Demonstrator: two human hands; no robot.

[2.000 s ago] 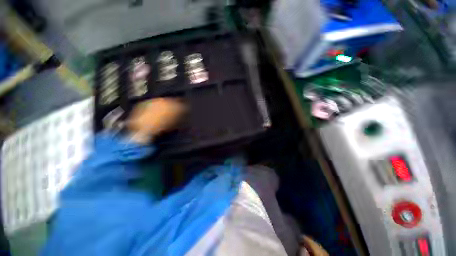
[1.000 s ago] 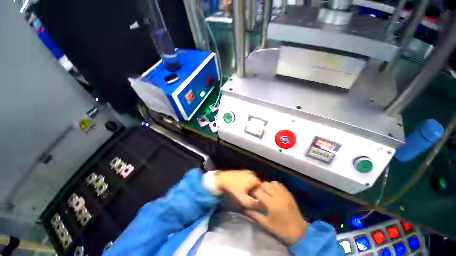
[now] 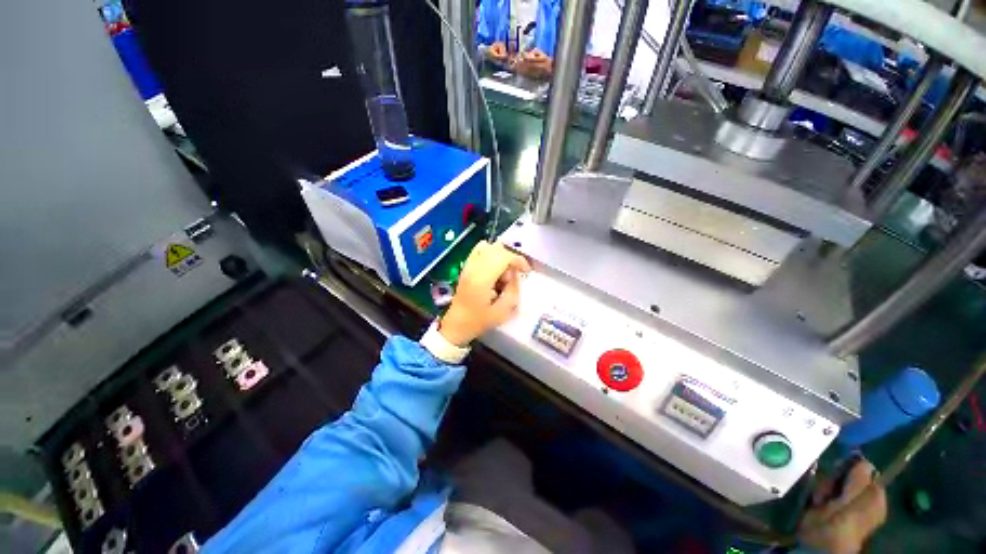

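My left hand is at the left end of the white control panel, with its fingers curled. The left green button does not show; the hand covers that spot. My right hand is low at the panel's right corner, partly blurred and cut off by the lower edge; what it touches is unclear. The right green button is uncovered. The red emergency stop sits mid-panel between two small display windows. Behind it, the press's upper plate is above a long metal block.
The black tray at lower left holds short rows of silver pieces. A blue box with a clear upright tube is left of the press. A blue cylinder and yellowish hose are at right. Another person's hands show at the back.
My hands have parted from in front of my body, the left moving to the panel's left end and the right to its right corner. The coloured square pieces have left the view.
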